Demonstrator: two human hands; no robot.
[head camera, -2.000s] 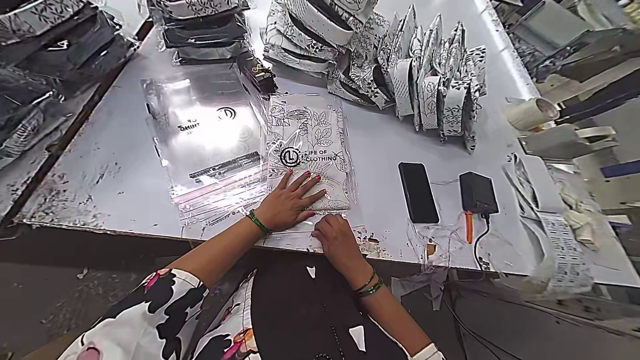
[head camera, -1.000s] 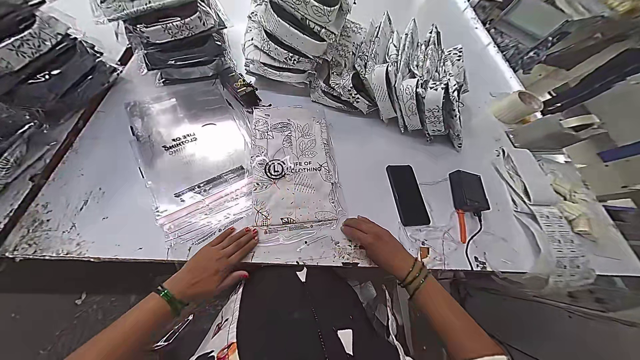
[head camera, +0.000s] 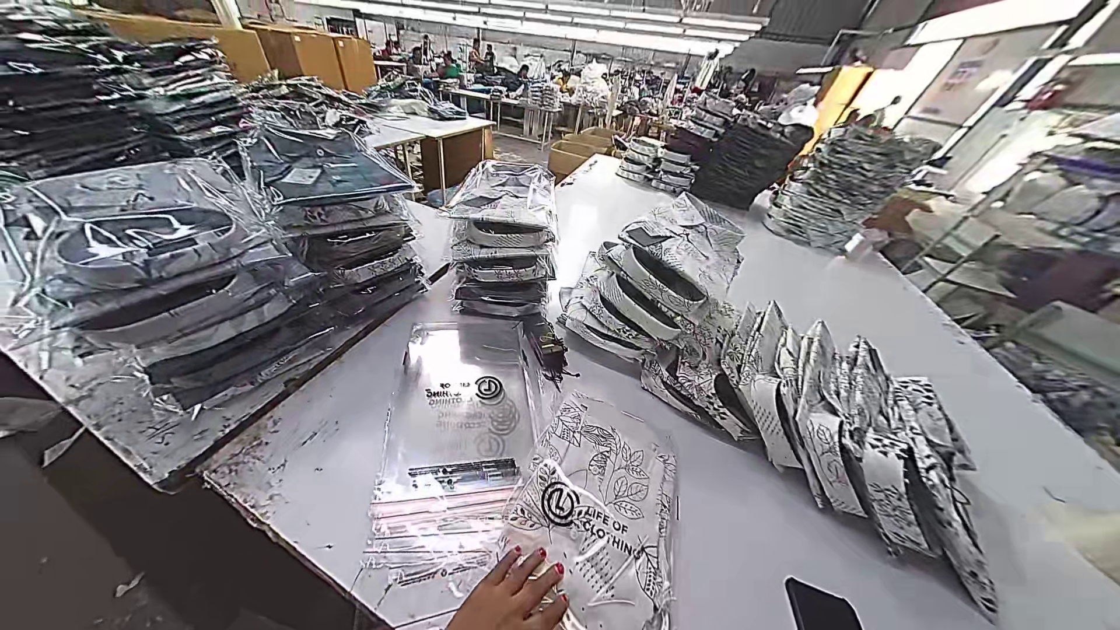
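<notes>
My left hand (head camera: 512, 595), with red nail polish, rests at the lower left of a folded leaf-print garment in a clear plastic bag (head camera: 626, 490). Its fingers are spread on the plastic. Just left of that bag, and partly touching it, lies a stack of flat, clear printed plastic bags (head camera: 464, 420). Folded leaf-print shirts (head camera: 831, 437) stand in a leaning row to the right, continuing from a pile of similar shirts (head camera: 647, 289). My right hand is outside the view. Small dark tags or cords (head camera: 549, 346) lie above the flat bags.
Stacks of bagged shirts stand at the left (head camera: 157, 254) and centre back (head camera: 505, 236). A black phone (head camera: 821, 604) lies at the bottom right. More garment piles (head camera: 849, 179) are on the table's far end. A gap (head camera: 271, 534) runs along the table's left edge. Far off, people sit at work tables.
The view has swung up towards the room. My right hand has left the view. My left hand was on the table beside the bagged garment a second ago and now touches its lower left part.
</notes>
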